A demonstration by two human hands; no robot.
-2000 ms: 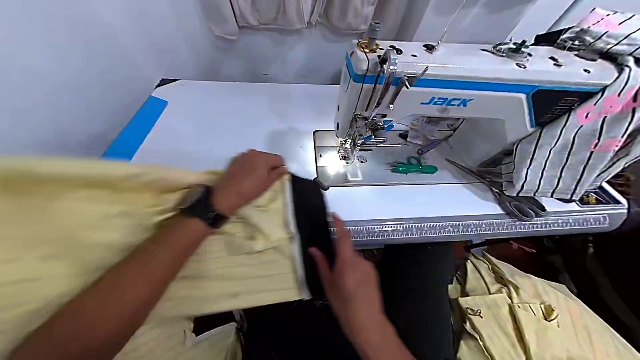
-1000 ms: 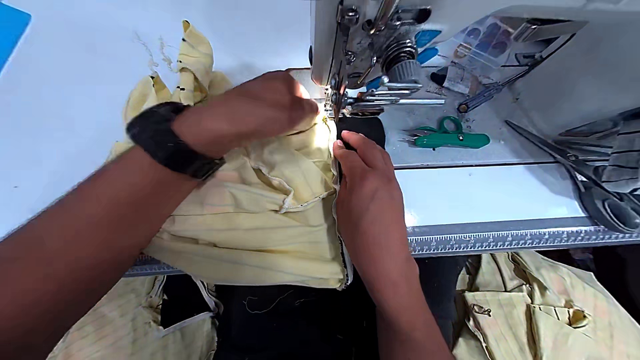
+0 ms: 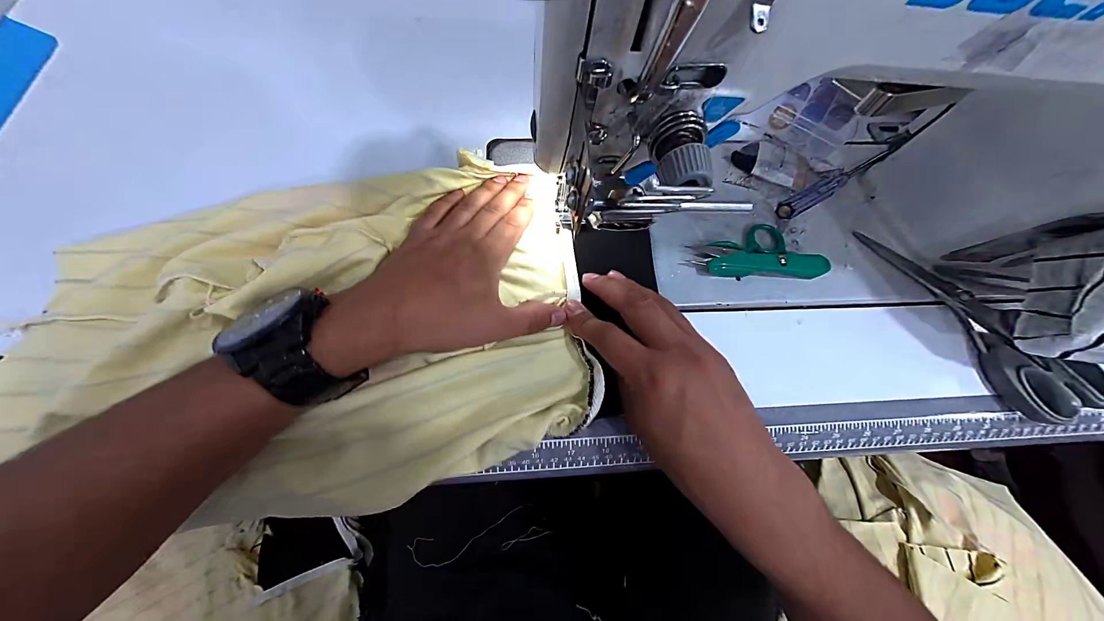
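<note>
Yellow striped fabric (image 3: 362, 431) lies over the bed of a sewing machine (image 3: 880, 52), its white-trimmed edge running up to the lit presser foot (image 3: 569, 207). My left hand (image 3: 448, 276) rests flat on the fabric with fingers spread, fingertips just left of the foot, a black watch on the wrist. My right hand (image 3: 664, 345) has its index finger and thumb at the edge strip, close to my left thumb; whether it pinches the strip is hard to tell. Black fabric (image 3: 614, 259) shows right of the edge, partly under my right fingers.
Green thread snips (image 3: 768, 263) lie on the bed right of the foot, with a small screwdriver (image 3: 811, 194) behind. Black-handled scissors (image 3: 992, 336) lie farther right beside striped fabric (image 3: 1061, 302). A ruler strip (image 3: 914, 431) lines the front edge; more yellow fabric (image 3: 949, 535) hangs below.
The yellow fabric, bunched near the foot one second ago, now lies spread out to the left. My left hand has gone from curled to flat on it. The view has moved nearer since two seconds ago.
</note>
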